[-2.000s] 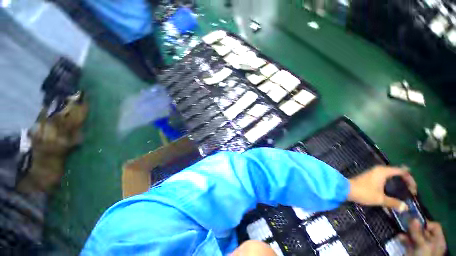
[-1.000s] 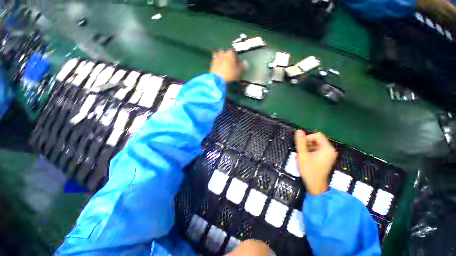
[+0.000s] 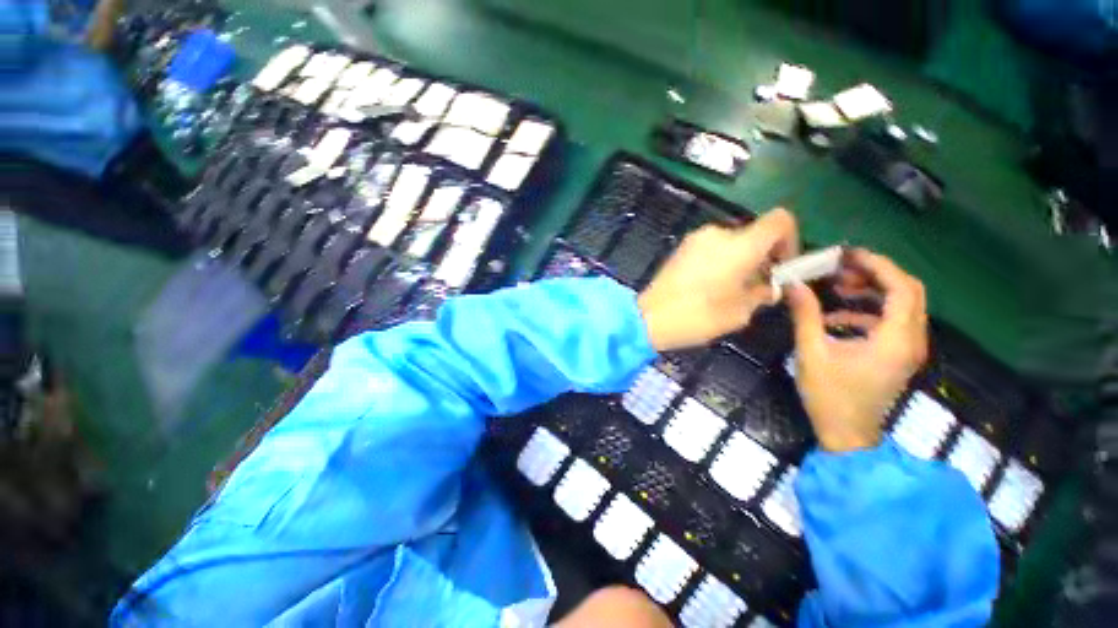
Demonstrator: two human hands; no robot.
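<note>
My left hand (image 3: 711, 280) and my right hand (image 3: 864, 325) meet above the near black tray. Between their fingertips they hold a small flat white piece (image 3: 809, 266), tilted, with both hands on it. Its exact kind cannot be told. The near black blister tray (image 3: 613, 221) has textured pockets, several of them with white ribbed pads (image 3: 742, 466) in rows. The hands and sleeves hide part of this tray.
A left black tray (image 3: 264, 227) holds long cream-white rectangles. Part-assembled handsets (image 3: 714, 152) and loose white pieces (image 3: 862, 102) lie on the green surface beyond. A blue sleeve of another person (image 3: 68, 92) is at upper left.
A second ago my hands were apart, the left reaching to the loose pieces on the green surface. Now they are together over the near tray, holding a white piece. The view has shifted.
</note>
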